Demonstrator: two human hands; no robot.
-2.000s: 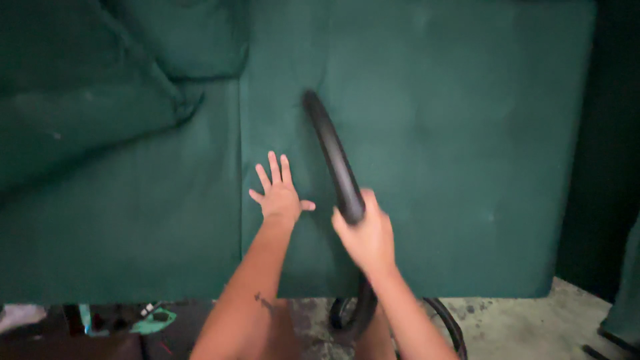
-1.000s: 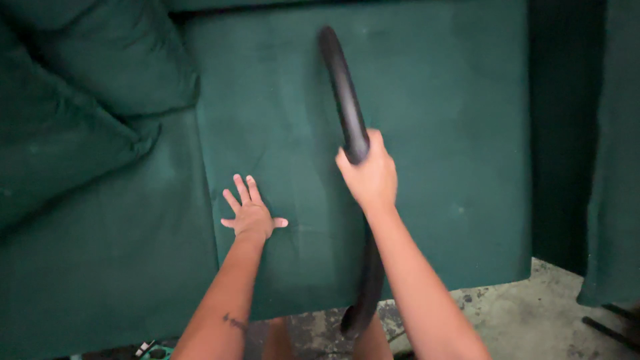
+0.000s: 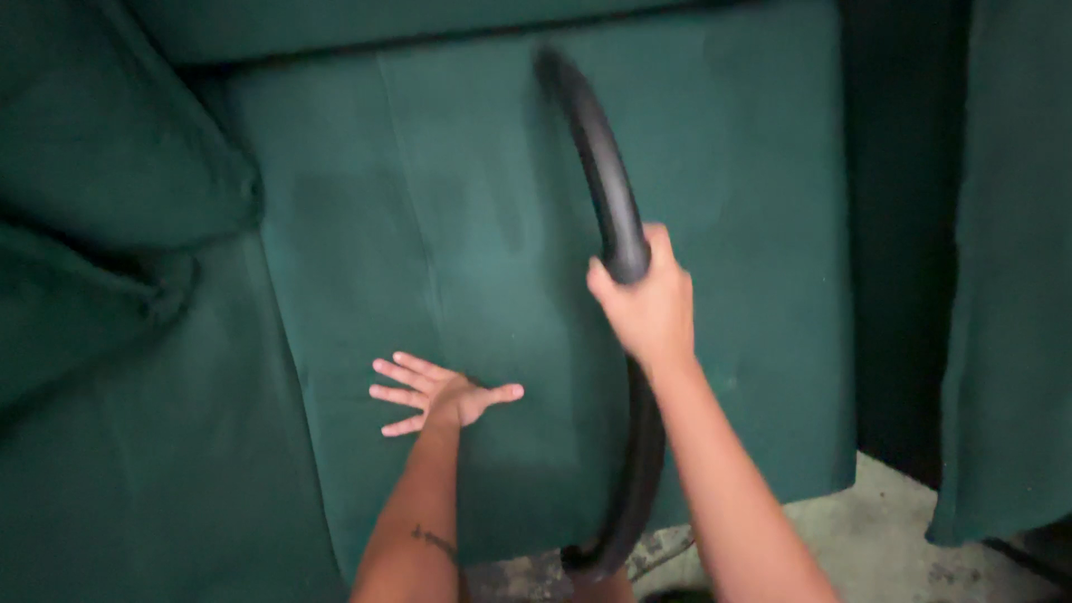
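Note:
A green upholstered sofa seat [image 3: 502,251] fills the middle of the view. My left hand [image 3: 444,398] lies on it with the fingers spread, holding nothing. My right hand [image 3: 649,293] grips a curved black hose or tube, likely of a vacuum cleaner [image 3: 607,184], whose far end reaches the upper part of the seat. The tube bends down behind my right forearm, and its lower end is near the front edge of the seat. The far tip is blurred, so whether it touches the fabric is hard to tell.
Green cushions [image 3: 109,151] lean at the left, beside another seat section [image 3: 151,469]. A green backrest [image 3: 402,21] runs along the top. At the right stands another green upholstered piece [image 3: 1013,276] past a dark gap. Bare concrete floor [image 3: 863,544] shows at the lower right.
The black tube's far end is now near the backrest, which the view has shifted to show. My right hand keeps its grip. My left hand stays spread on the seat, its fingers now turned more to the left.

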